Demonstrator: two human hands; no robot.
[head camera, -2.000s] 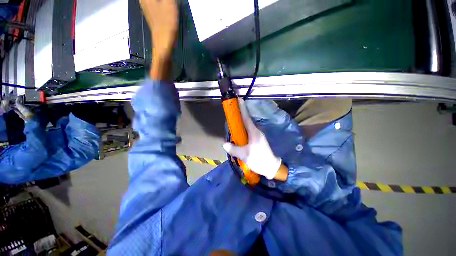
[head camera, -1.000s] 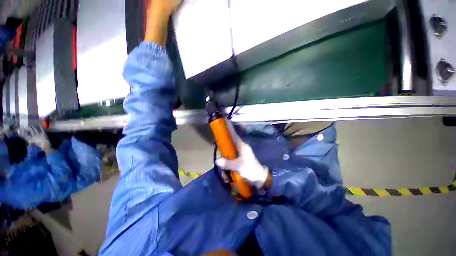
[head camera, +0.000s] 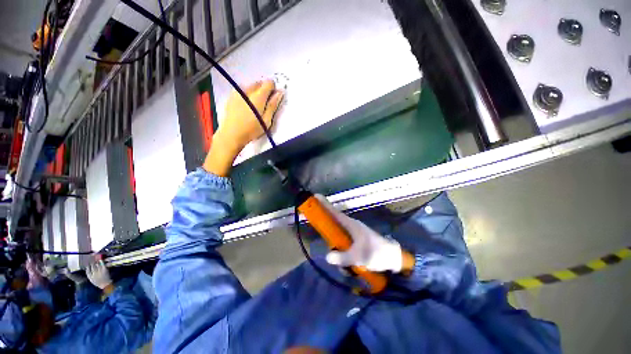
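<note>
A flat metal case (head camera: 332, 62) with a pale, shiny top lies on the green belt (head camera: 387, 148). My left hand (head camera: 250, 114), bare, rests on its top near the left end, fingers bent, beside tiny specks that look like small screws. Whether the fingertips pinch anything is not visible. My right hand (head camera: 367, 245), in a white glove, is closed around the orange electric screwdriver (head camera: 325, 225) in front of the rail. The screwdriver's black nose and silver bit point up-left, over the belt near the case's front edge, apart from my left hand.
More cases (head camera: 158, 148) stand to the left with orange-red strips (head camera: 205, 114) between. A black cord (head camera: 228, 76) crosses the view. The aluminium rail (head camera: 443, 178) runs along the front. A roller and a ball transfer table (head camera: 553, 69) are at right. Another person's gloved hand (head camera: 99, 274) is at lower left.
My view has turned and shifted right. My left hand has moved from the case's left edge onto its top, where its fingers now show. My right hand still holds the screwdriver.
</note>
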